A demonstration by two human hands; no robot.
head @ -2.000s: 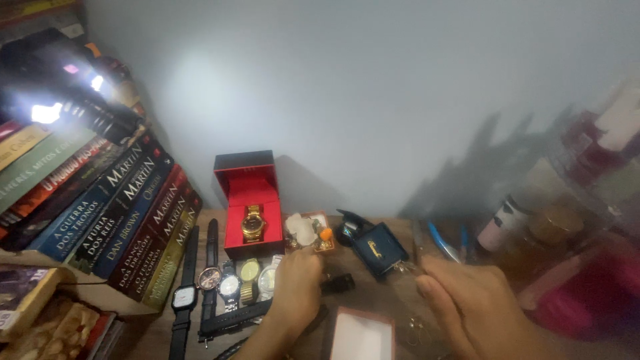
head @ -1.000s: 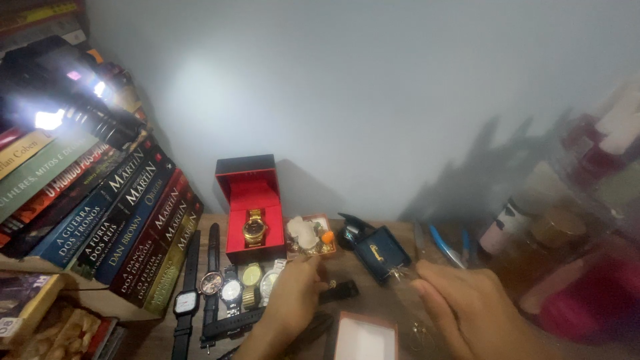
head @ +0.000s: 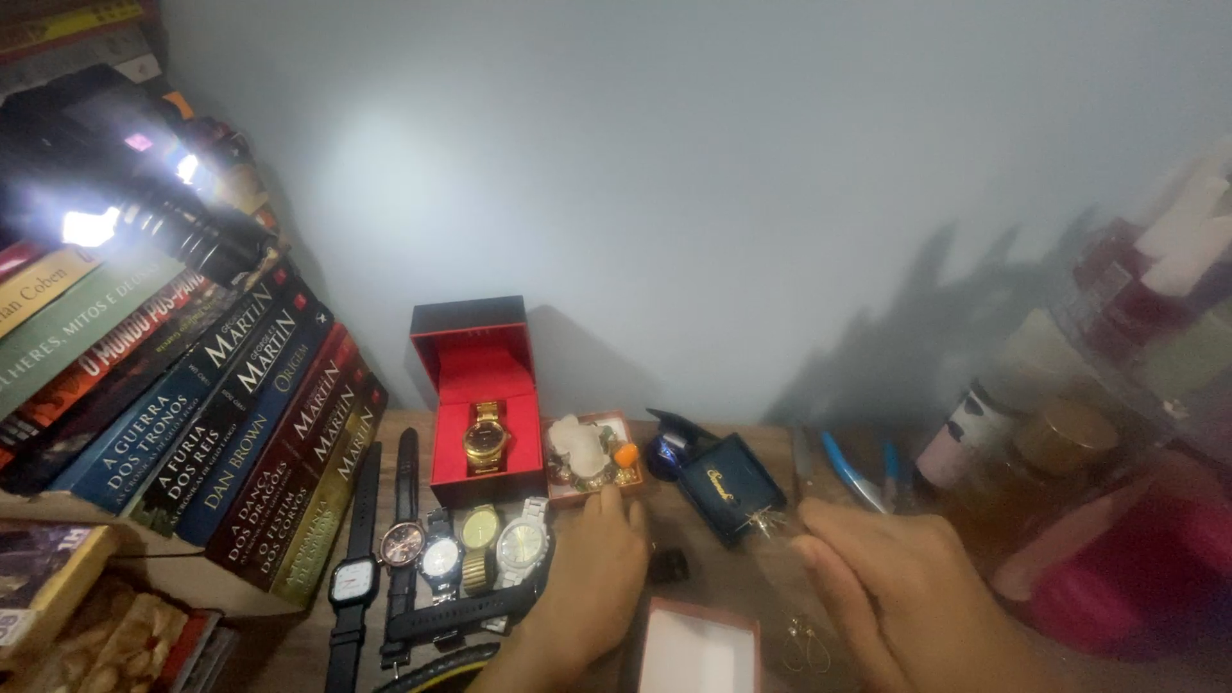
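My left hand (head: 592, 568) reaches to the front edge of a small box of jewelry (head: 592, 452), its fingertips touching the rim; whether they grip anything is hidden. My right hand (head: 895, 587) pinches a small cluster of thin metal jewelry (head: 763, 523) over the corner of a dark blue jewelry case (head: 731, 481). A gold wristwatch (head: 486, 438) sits in an open black box with red lining (head: 489, 375). Several wristwatches (head: 441, 556) lie in front of it. An open white-lined box part (head: 698, 650) lies between my hands, with fine wire-like jewelry (head: 807, 645) to its right.
Stacked books (head: 260, 433) rise at the left, with a lit black flashlight (head: 183, 226) on them. Blue-handled pliers (head: 855, 472) lie by the wall. Blurred bottles and containers (head: 1068, 433) crowd the right side. A smartwatch (head: 353, 580) lies beside the books.
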